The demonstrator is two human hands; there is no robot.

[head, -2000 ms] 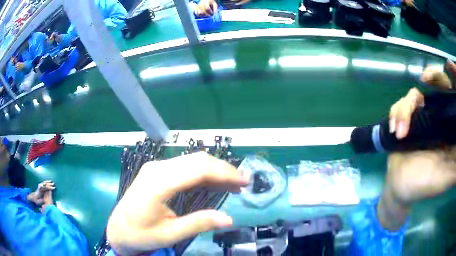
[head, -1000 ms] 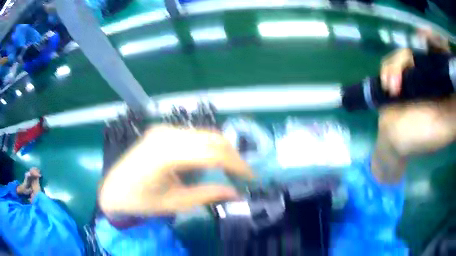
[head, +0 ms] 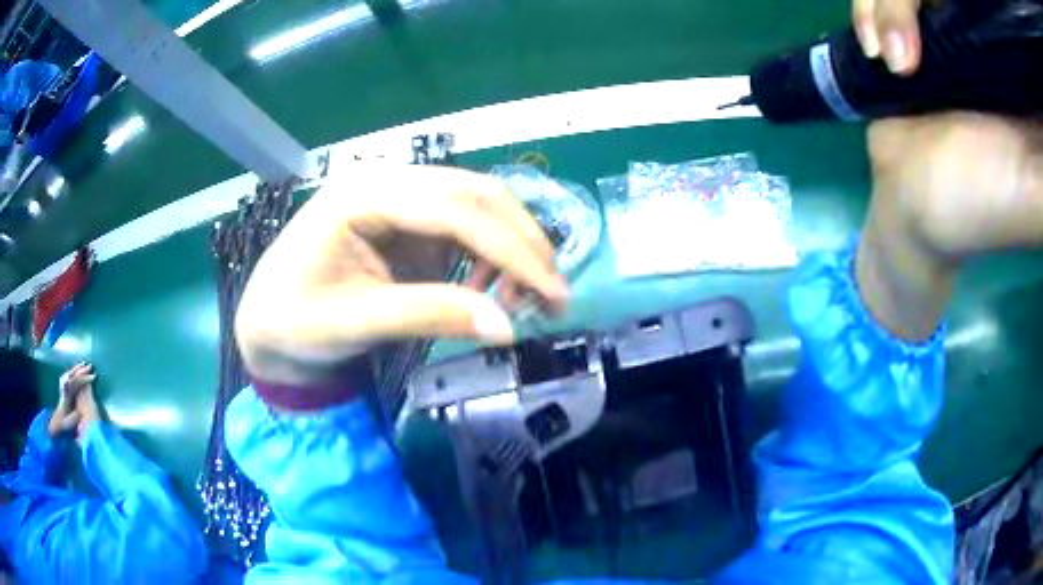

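A black plastic housing with a greyish rim (head: pixel 675 328) lies on the bench at lower centre, its open box part towards me. My left hand (head: pixel 400 257) is over its upper left rim. Its thumb and fingertips are close together around a small shiny part (head: pixel 527 311), too small to name. A dark block (head: pixel 560 359) sits in the rim just below the fingertips. My right hand (head: pixel 955 189) grips the black electric screwdriver (head: pixel 898 71) at upper right. Its thin bit points left, away from the housing.
A round clear bag of dark parts (head: pixel 578 217) and a flat silvery bag (head: pixel 703 223) lie behind the housing. Black cable bundles (head: pixel 235 320) lie left. A white rail (head: pixel 618 109) and slanted post (head: pixel 183 86) stand beyond. A neighbour's hands (head: pixel 74 394) and red wires (head: pixel 63 291) are far left.
The view has tilted down, showing more of the housing. My left fingertips have come closer together over its rim. The screwdriver bit now shows against the rail; my right hand still grips the tool.
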